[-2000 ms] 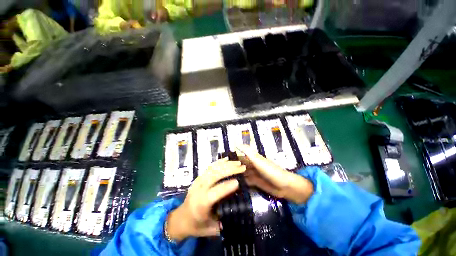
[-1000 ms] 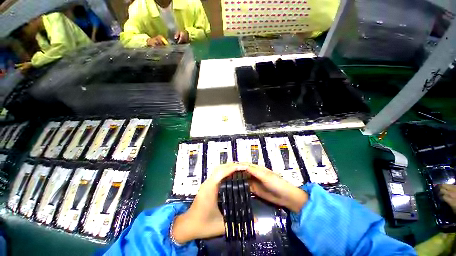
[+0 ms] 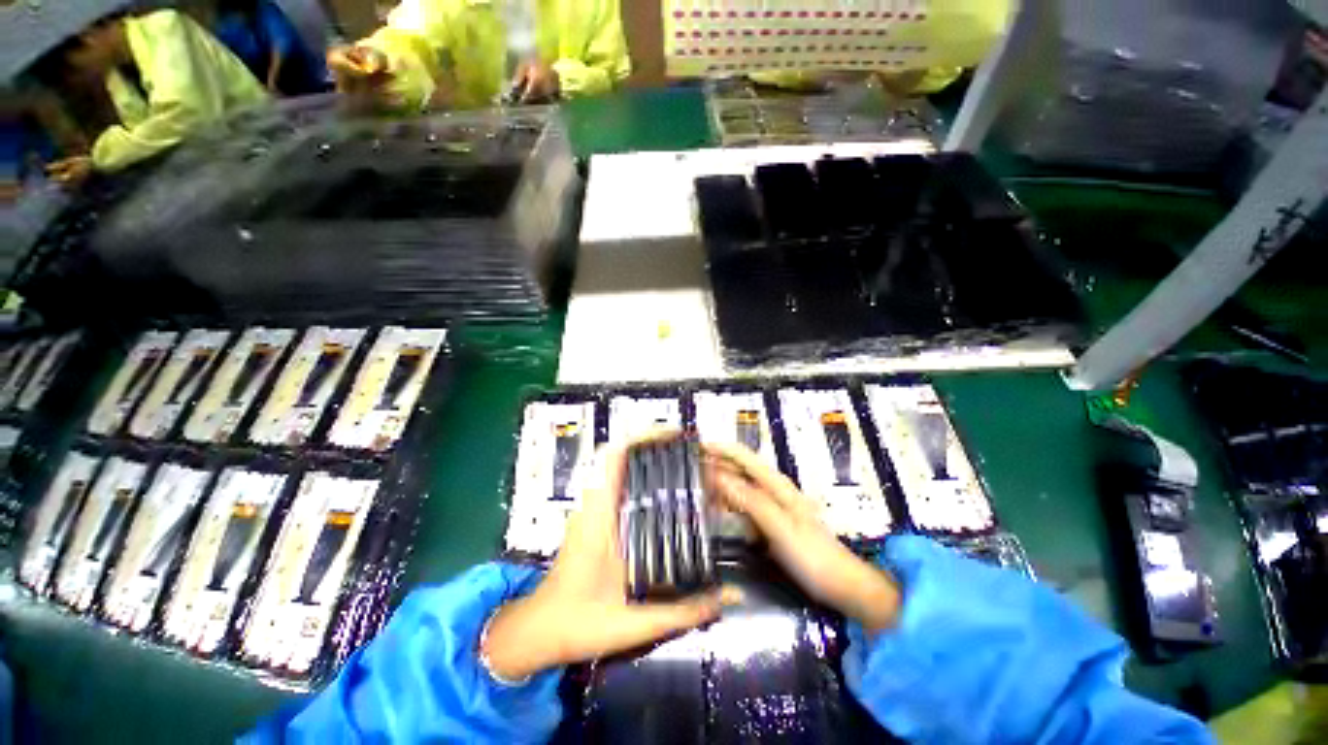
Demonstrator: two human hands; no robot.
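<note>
A stack of several phone screens [image 3: 666,520] stands edge-on between my hands, above the near row of the tray in front of me. My left hand [image 3: 590,582] wraps its left side and near end, thumb stretched across below it. My right hand [image 3: 787,531] is at its right side, fingers at the far right edge; its full contact is partly hidden. The front tray [image 3: 859,542] holds face-down white screens [image 3: 554,473] with dark flex cables in its far row. Dark glossy surfaces show in the near part, partly covered by my hands.
A tray of face-down screens [image 3: 313,560] lies left. A tall tray stack [image 3: 321,218] stands upper left. Black trays [image 3: 874,277] lie on a white board [image 3: 629,313]. A tester [image 3: 1170,568] and a slanted metal post [image 3: 1209,277] are right. People in yellow smocks [image 3: 568,44] are beyond.
The stack in my hands has tipped up and moved slightly away from me; its fanned slabs are now closer together. My left thumb now stretches under its near end. The view has shifted slightly.
</note>
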